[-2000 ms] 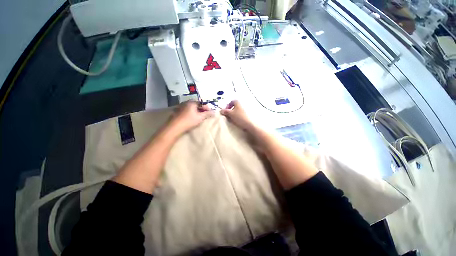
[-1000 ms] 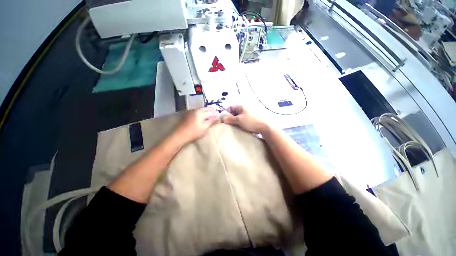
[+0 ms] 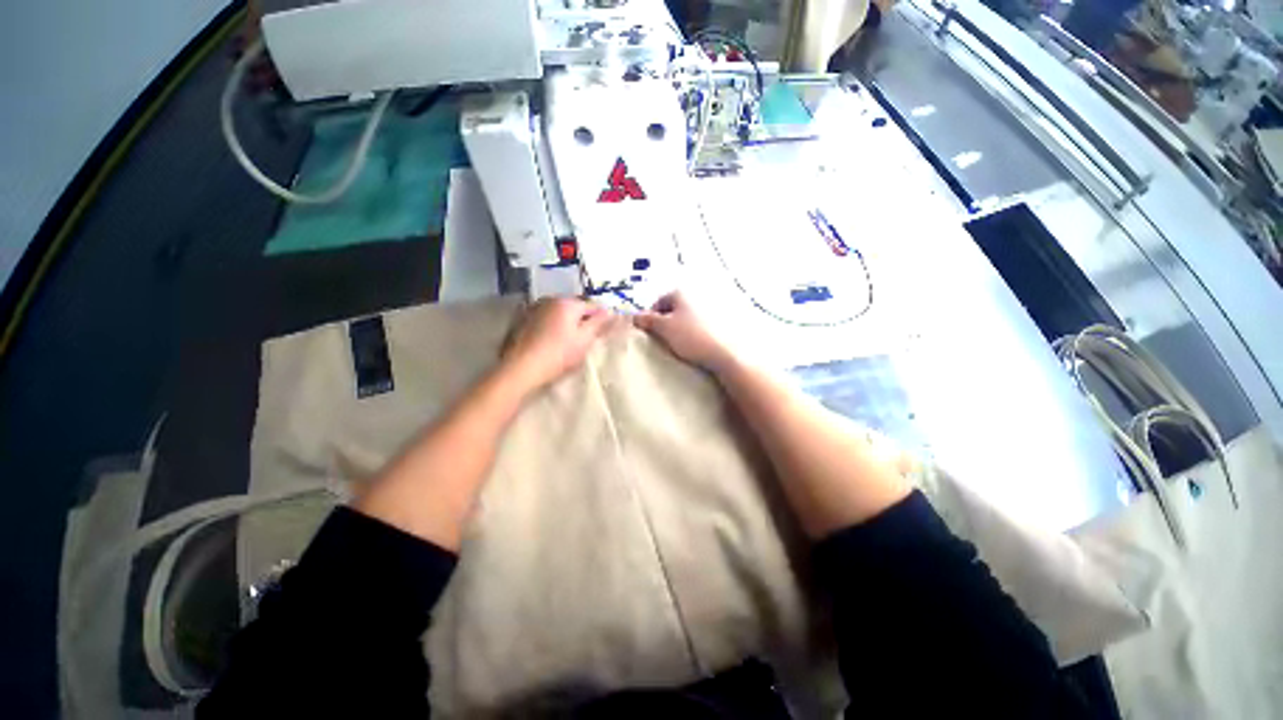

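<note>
The beige bag panel lies over the table edge and lap, with a seam line running down its middle. A dark label is on its left part. My left hand pinches the panel's top edge just left of the needle area. My right hand holds the same edge just to the right. The cloth between my fingertips is at the presser foot; the fingertips are small and partly washed out. The white sewing machine head with a red logo stands directly behind.
Beige bags with cord handles lie at the right. Pale handle loops hang at the left. A thin cable curves on the bright bed plate. A teal cloth lies behind left, under a white box.
Both hands stay by the needle, and the right fingertips have moved slightly apart from the left. The panel's left part has shifted a little. The view has shifted slightly.
</note>
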